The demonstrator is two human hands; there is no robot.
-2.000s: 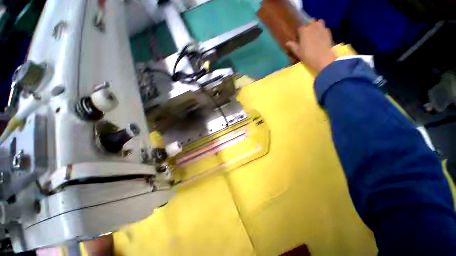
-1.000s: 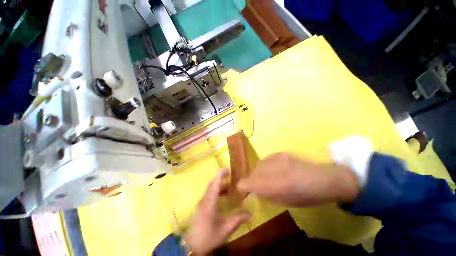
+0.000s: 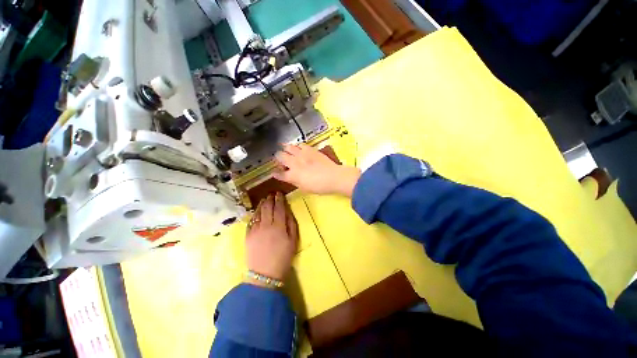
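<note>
A brown strip [image 3: 271,187] lies in the slot of the clamp frame [image 3: 253,175] beside the sewing head, on top of the yellow panel [image 3: 419,112]. My left hand [image 3: 272,234] rests with its fingertips on the strip's near left part. My right hand [image 3: 316,170] lies flat over the strip's middle and hides part of it; its right end shows beyond my fingers. Another brown strip [image 3: 367,308] lies on the panel at the table edge near my body.
The pattern sewer's white head [image 3: 133,189] stands at the left. The clamp carriage [image 3: 262,115] with black cables is behind the frame. A stack of brown strips [image 3: 384,28] lies at the far right, and a printed sheet [image 3: 85,311] at lower left.
My hands have moved from above the panel to the clamp frame. The brown strip they held upright now lies in the frame's slot under my fingers.
</note>
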